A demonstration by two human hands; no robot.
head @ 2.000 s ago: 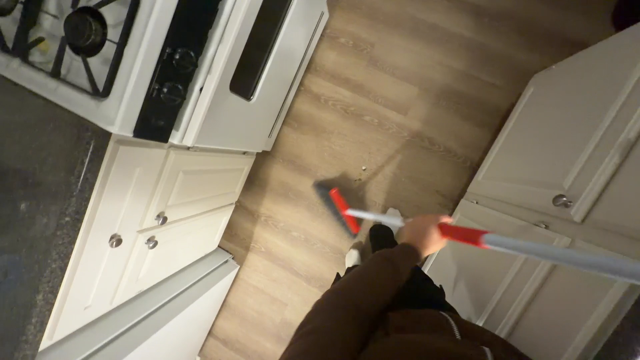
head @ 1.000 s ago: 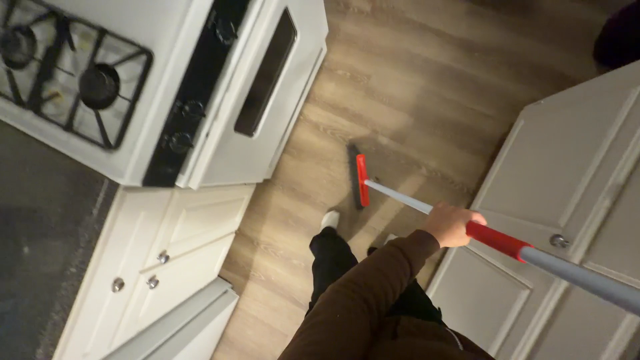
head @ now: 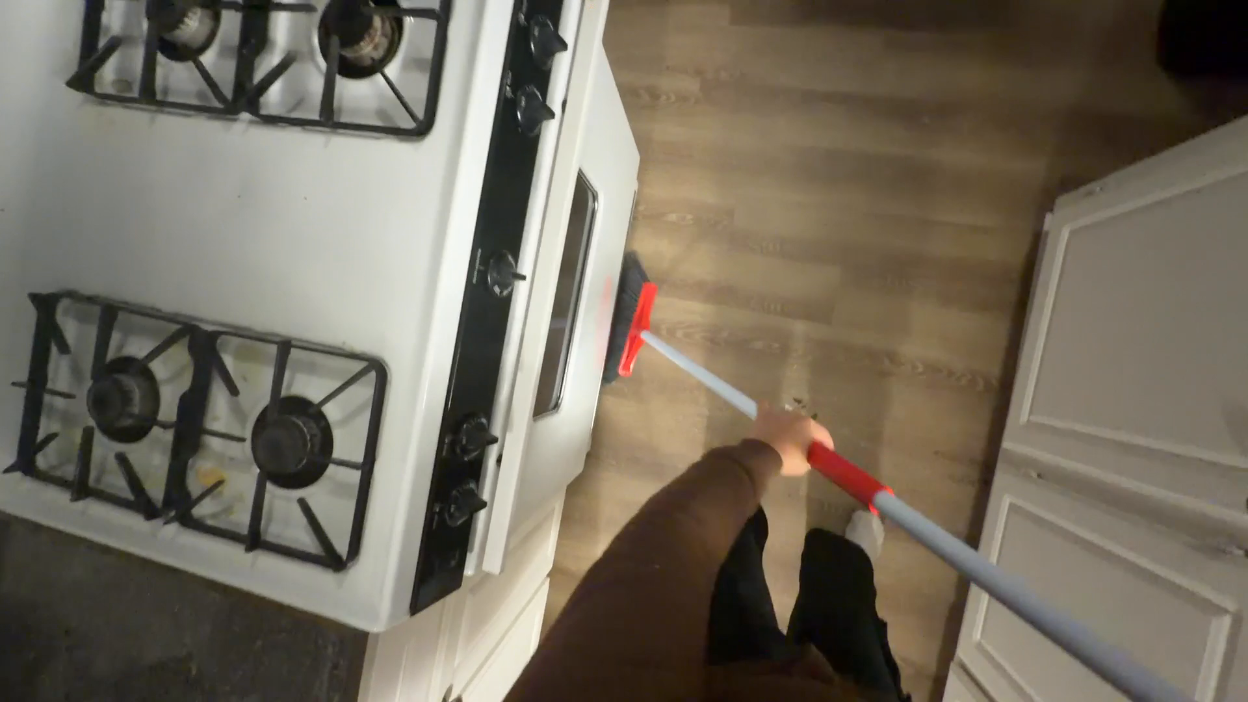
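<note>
A push-style broom with a red head [head: 639, 330] and dark bristles [head: 624, 307] lies against the lower front of the white stove. Its grey handle [head: 1014, 590] with a red sleeve [head: 848, 475] runs down to the lower right. My left hand [head: 795, 439], in a brown sleeve, is closed around the handle just above the broom head's thin grey pole. Small crumbs of debris [head: 798, 403] lie on the wood-look floor beside the hand. My right hand is out of view.
The white gas stove [head: 244, 214] with black grates and knobs fills the left. A dark countertop [head: 166, 624] adjoins it. White cabinets [head: 1141, 322] line the right side, and a dark object [head: 1204, 39] is at the top right corner. My white-covered foot [head: 864, 533] shows below.
The broom head has moved from the open floor to the stove's base, with my left hand still on the handle. The view has shifted towards the stove.
</note>
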